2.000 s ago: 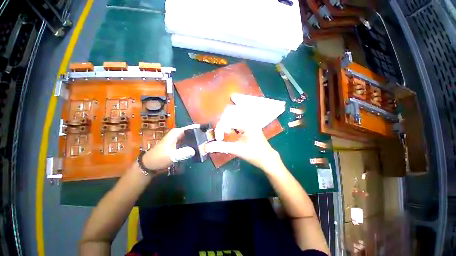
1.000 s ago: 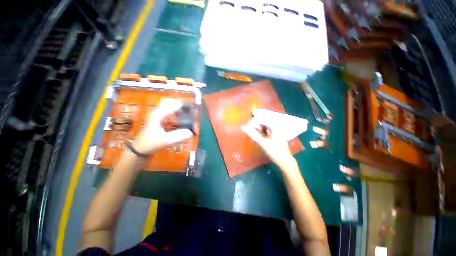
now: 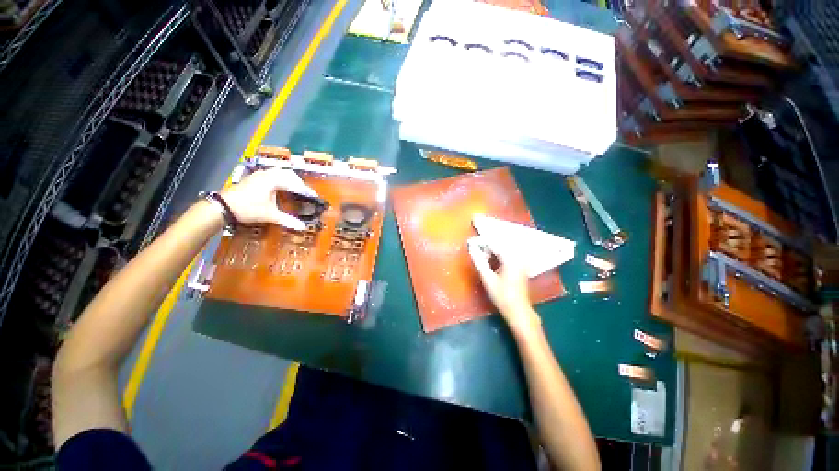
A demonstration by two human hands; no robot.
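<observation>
An orange assembly fixture lies at the left of the green bench, with a silver bar and orange blocks along its far end. One black coil part sits in its right column. My left hand holds a second black coil part at the middle column; whether it is fully seated cannot be told. My right hand holds a folded white cloth or paper above the plain red-orange work plate. Its fingertips are partly blurred.
A white foam tray with dark parts stands at the far side. An amber-handled blade, a pale green V-shaped tool and copper pieces lie on the bench. Spare fixtures stand at the right. Wire racks are at left.
My left hand carried a black coil part from beside the work plate to the fixture's middle column. My right hand stayed with the white cloth over the plate. The view has shifted.
</observation>
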